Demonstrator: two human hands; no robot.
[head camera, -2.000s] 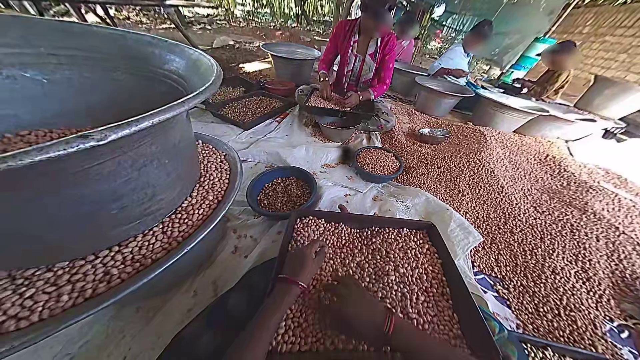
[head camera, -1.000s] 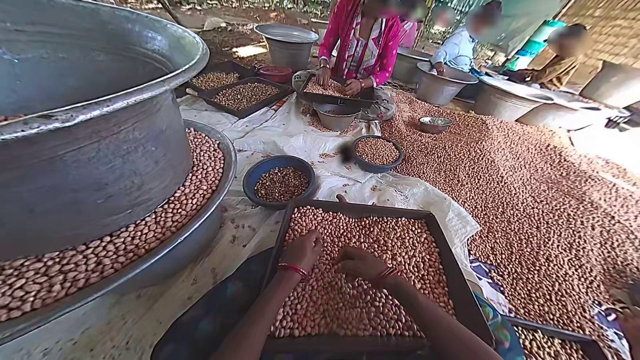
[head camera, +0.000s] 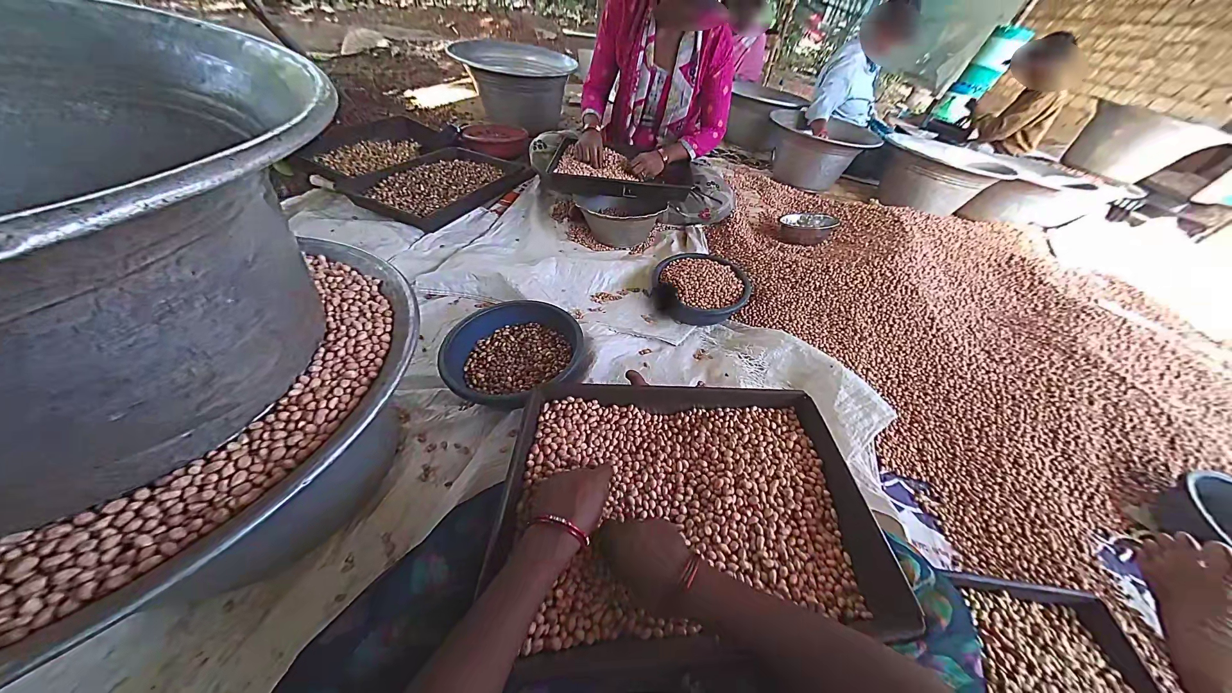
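A dark rectangular tray (head camera: 808, 423) full of reddish-brown nuts (head camera: 731, 481) rests on my lap. My left hand (head camera: 573, 496) lies on the nuts at the tray's left side, a red bangle at its wrist; its fingertips are hard to see. Beside it, my right hand (head camera: 645, 563) is bent down into the nuts nearer the tray's front, its fingers hidden. Whether either hand holds nuts cannot be told. Just beyond the tray stand a blue basin (head camera: 457, 351) of darker nuts and a smaller dark bowl (head camera: 736, 308) of nuts.
A large metal pot (head camera: 144, 318) stands in a wide nut-filled basin (head camera: 375, 452) at left. A big heap of nuts (head camera: 962, 337) spreads at right. Another tray (head camera: 1088, 602) and a foot (head camera: 1193, 587) are at lower right. Across the white sheet (head camera: 510, 260), a person in pink (head camera: 659, 87) handles a tray.
My right hand has moved left and nearer to me since one second ago, down among the nuts beside my left hand. The view has shifted somewhat.
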